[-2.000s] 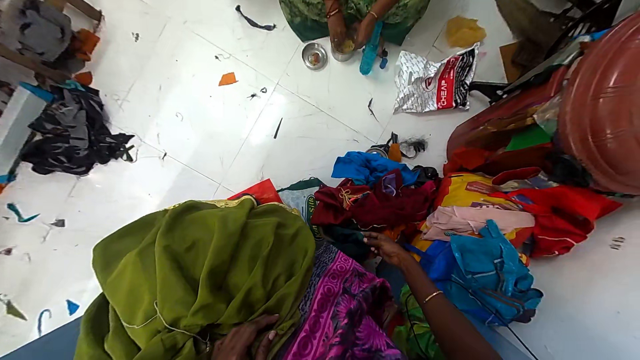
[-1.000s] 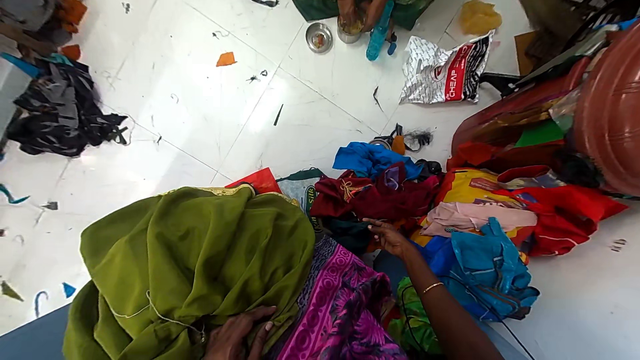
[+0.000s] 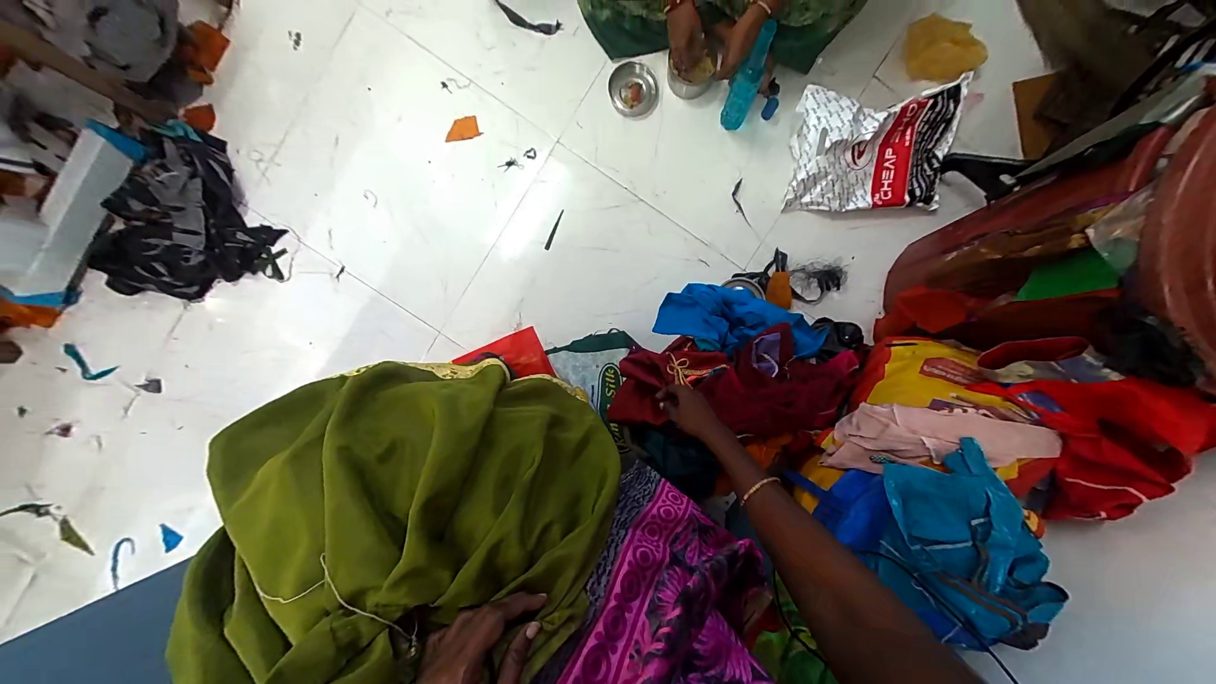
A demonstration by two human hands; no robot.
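Note:
Olive-green cloth (image 3: 408,494) with a gold-patterned edge and a loose pale thread lies bunched over the lap. On its lower part rests my left hand (image 3: 480,641), fingers bent over the folds; whether it pinches the cloth is unclear. My right hand (image 3: 689,408), with a bangle at the wrist, reaches to the maroon cloth (image 3: 779,394) and touches its edge near a gold cord. Between the arms is a purple and magenta patterned cloth (image 3: 665,589). A blue cloth (image 3: 731,318) lies just beyond the maroon one.
At right are a pink cloth (image 3: 940,437), a teal bag (image 3: 959,541), red fabric (image 3: 1130,446) and a reddish-brown container (image 3: 1007,247). A silver packet (image 3: 864,147) lies beyond. Another person's hands (image 3: 708,47) are at steel bowls. Black scraps (image 3: 180,218) lie at left.
My right hand has moved away from me, from the dark cloth beside the maroon cloth up to the maroon cloth itself. My left hand stays on the olive-green cloth.

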